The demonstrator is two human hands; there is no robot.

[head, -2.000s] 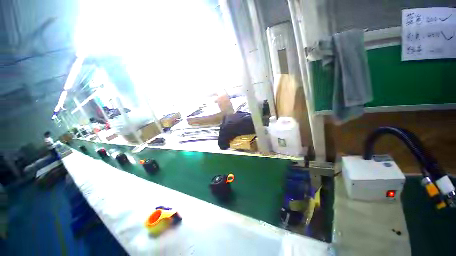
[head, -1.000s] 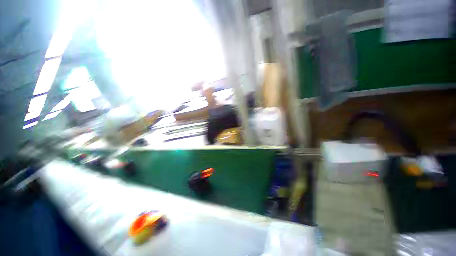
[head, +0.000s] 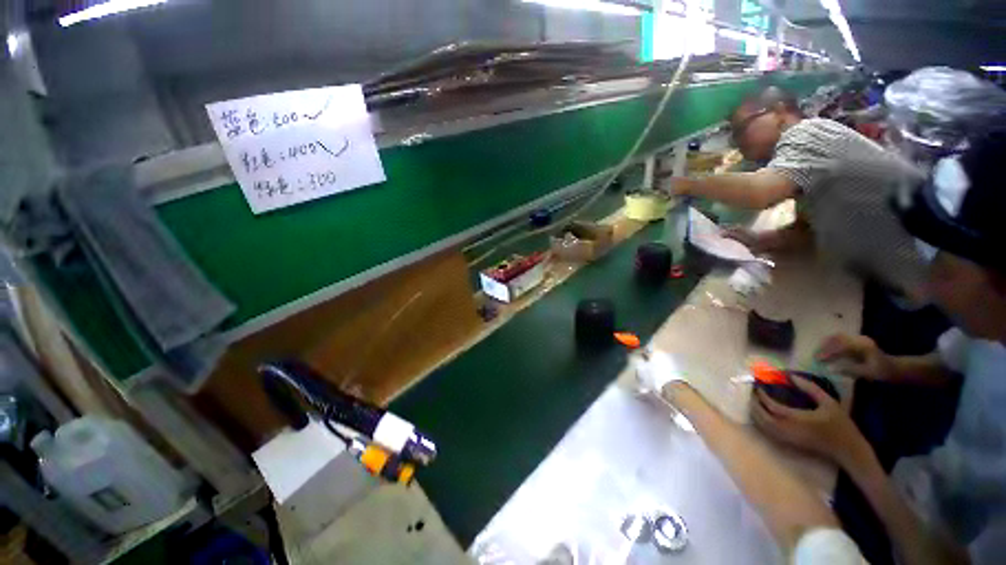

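Note:
My right hand (head: 659,372), in a whitish glove, reaches from the lower right to the near edge of the green belt. Its fingers are small and blurred, so I cannot tell whether they touch anything. Just beyond it a black speaker (head: 595,323) stands on the belt, its orange strap (head: 627,339) pointing at my fingertips. A second black speaker (head: 653,263) stands farther along the belt. My left hand is not in view.
Two shiny rings (head: 670,532) lie on the white sheeting. A neighbour's hands (head: 796,417) hold a black and orange speaker at right; another person leans over the belt beyond. A white blower box (head: 300,461), a jug (head: 110,480) and a red-and-white carton (head: 514,276) are at left and centre.
The view has swung far to the right, so the jug and blower now lie at left. My gloved hand, the neighbours and other speakers have come into view.

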